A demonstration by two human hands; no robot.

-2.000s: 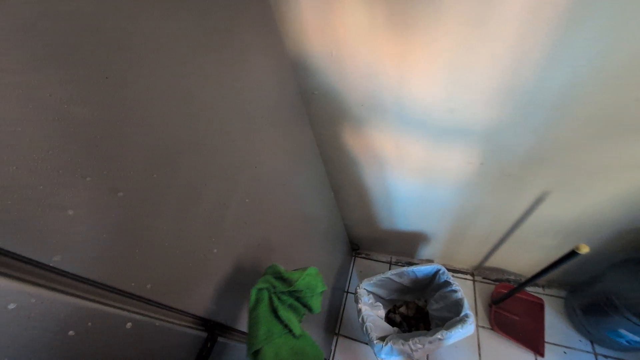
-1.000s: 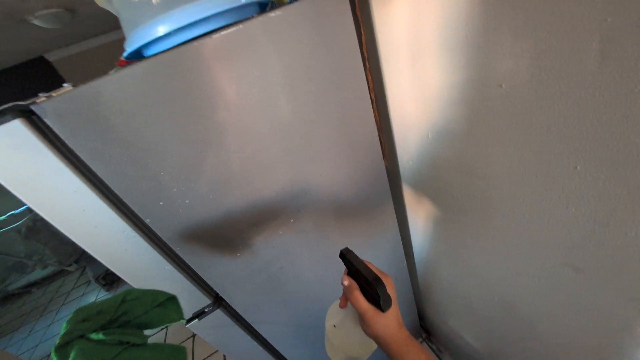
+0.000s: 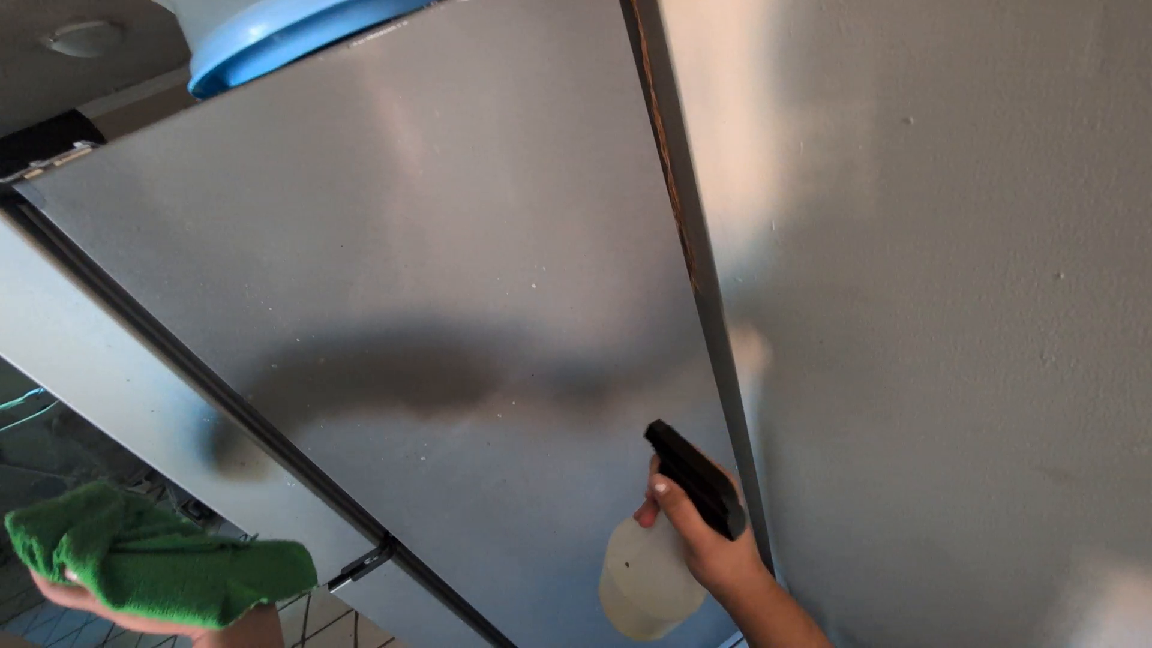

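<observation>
At the lower right, my right hand (image 3: 706, 549) grips a spray bottle (image 3: 648, 580) by its neck, under the black trigger head (image 3: 697, 477). Its translucent body holds a pale liquid. The nozzle points up and left, toward the grey side panel of a refrigerator (image 3: 468, 234), which bears small pale specks. My left hand (image 3: 99, 605) is at the lower left, mostly covered by the green cloth (image 3: 171, 558) it holds, beside the refrigerator's door (image 3: 135, 387).
A blue plastic basin (image 3: 279, 40) rests on top of the refrigerator. A painted wall (image 3: 945, 315) rises close at the right, behind my right hand. Below the door hinge (image 3: 360, 565), floor tiles (image 3: 328, 621) show at the bottom.
Two seconds ago the view was lower, with a lined bin and a dustpan in it. The bottle and my right hand came into view one second ago. The green cloth remains in my left hand.
</observation>
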